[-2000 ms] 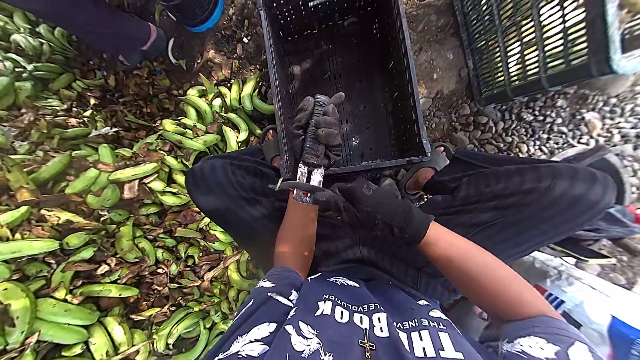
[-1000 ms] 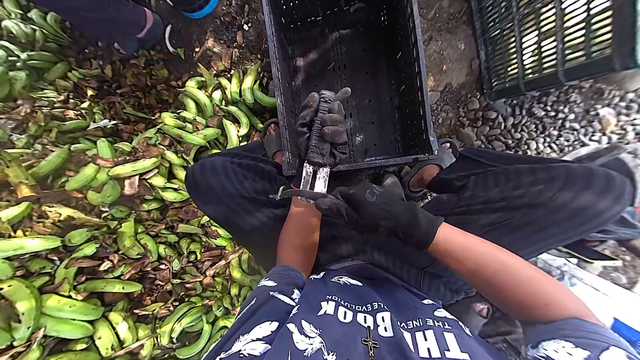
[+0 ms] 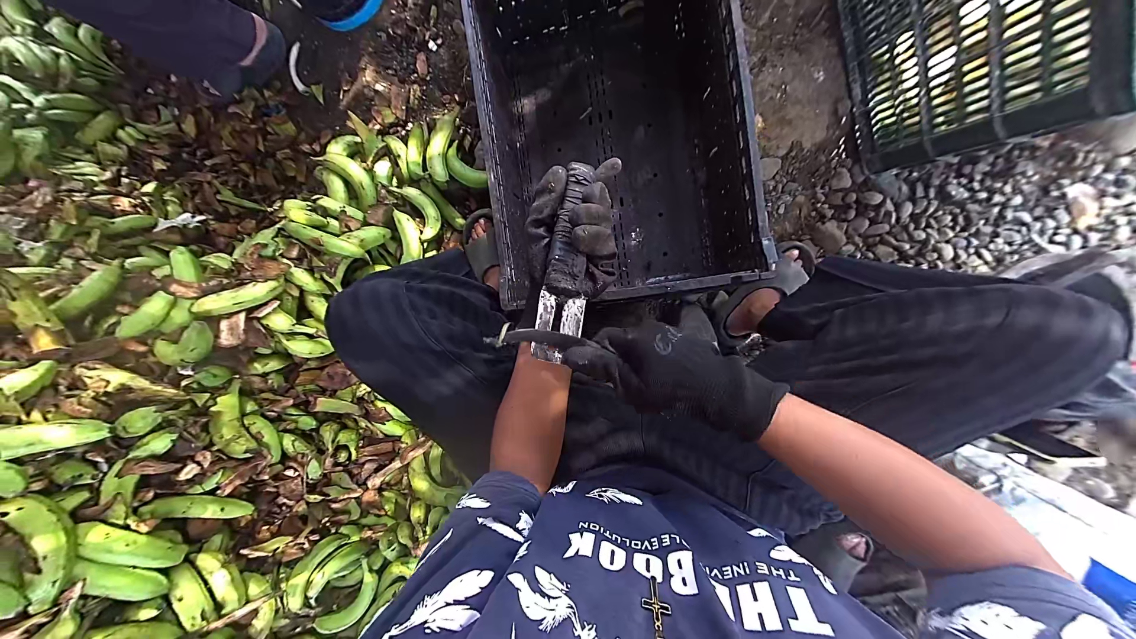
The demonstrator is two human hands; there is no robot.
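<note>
My left hand (image 3: 577,232), in a dark work glove, is closed around the dark wrapped handle (image 3: 568,240) of a hand tool above the near end of a black plastic crate (image 3: 754,191). Two flat, worn metal strips (image 3: 572,312) run from that handle toward my wrist. My right hand (image 3: 683,364), in a black glove, grips a small thin curved blade (image 3: 543,337), whose handle is hidden by the fingers. The blade lies across the metal strips; whether it touches them I cannot tell.
Green bananas or plantains (image 3: 240,297) and dry leaves cover the ground at left. My sandaled feet flank the crate's near end. A dark green slatted crate (image 3: 994,124) stands on pebbles (image 3: 932,217) at upper right. Another person's leg (image 3: 191,40) is at upper left.
</note>
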